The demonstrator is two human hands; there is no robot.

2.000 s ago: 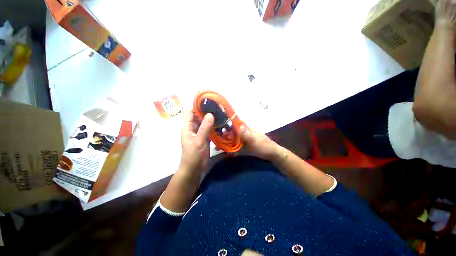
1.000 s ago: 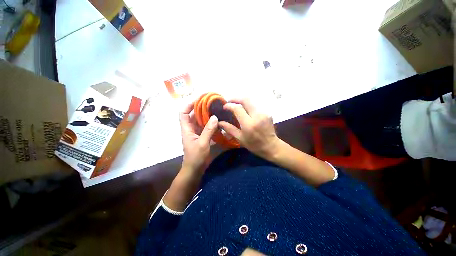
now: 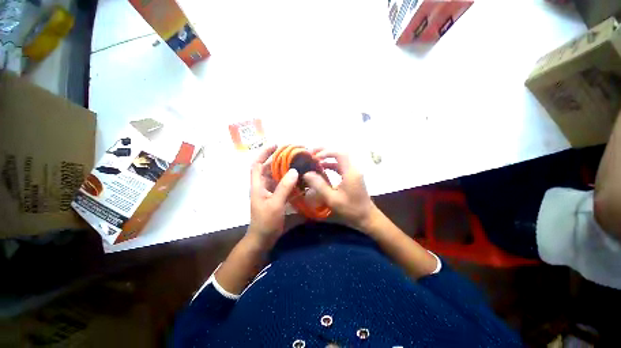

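Observation:
A coiled orange cord bundle (image 3: pixel 312 206) is held between both hands at the table's front edge, with a dark plug end inside the coil. My left hand (image 3: pixel 269 200) grips its left side, with the thumb on the dark part. My right hand (image 3: pixel 348 190) is on its right side, with fingers at the dark part. The fingers hide much of the coil. A printed retail box (image 3: pixel 130 184) lies at the left with its end flap open. A small orange-and-white card (image 3: pixel 246 134) lies just beyond the hands.
The white table (image 3: pixel 313 88) also bears an orange box (image 3: pixel 171 30) at the back left, another (image 3: pixel 430 20) at the back and a brown carton (image 3: pixel 580 92) at the right. A brown carton (image 3: pixel 48 156) stands at far left. A red stool (image 3: pixel 453 234) and another person's arm (image 3: pixel 609 183) are at right.
My right hand has moved from the coil's lower right up onto the dark plug end, and the coil is tilted more. The camera view has shifted. My left hand keeps its grip.

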